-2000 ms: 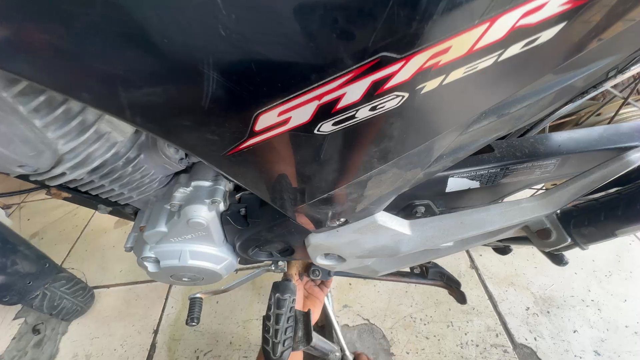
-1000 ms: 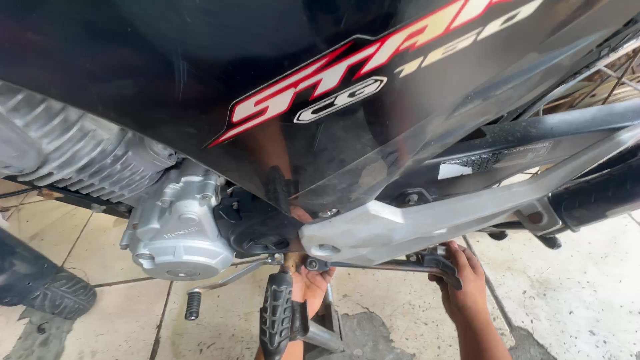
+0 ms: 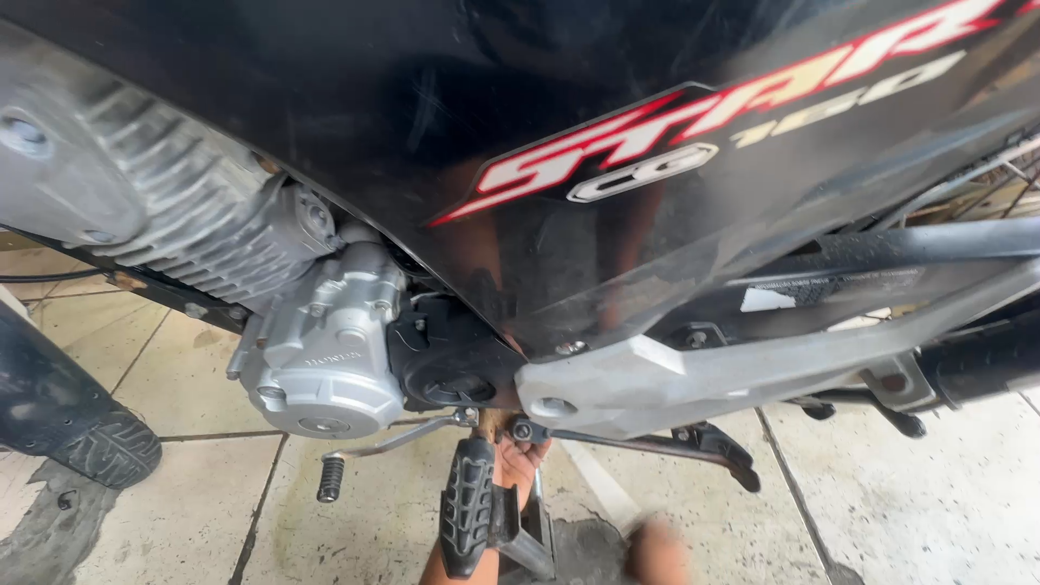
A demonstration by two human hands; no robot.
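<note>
My left hand (image 3: 520,459) reaches up behind the rubber-covered footpeg (image 3: 468,508) of a motorcycle, palm partly showing. Its fingertips are hidden at the side stand's pivot bolt (image 3: 522,429), so what they hold cannot be told. Low in the view, right of the footpeg, my right hand (image 3: 656,554) is a blur, away from the side stand (image 3: 715,455); its fingers cannot be made out. The side stand lies folded back below the grey frame bracket (image 3: 642,390). Left of the footpeg is the gear shift lever (image 3: 398,443) with its rubber tip.
The silver engine cover (image 3: 325,382) and finned cylinder (image 3: 195,195) are at left, below the black side panel (image 3: 455,106). The front tire (image 3: 114,451) shows at far left. A metal stand piece (image 3: 528,548) is beside my left forearm, over the tiled floor (image 3: 894,504).
My right hand has left the end of the side stand, where it was a second ago, and moved down and left. My left hand stays behind the footpeg.
</note>
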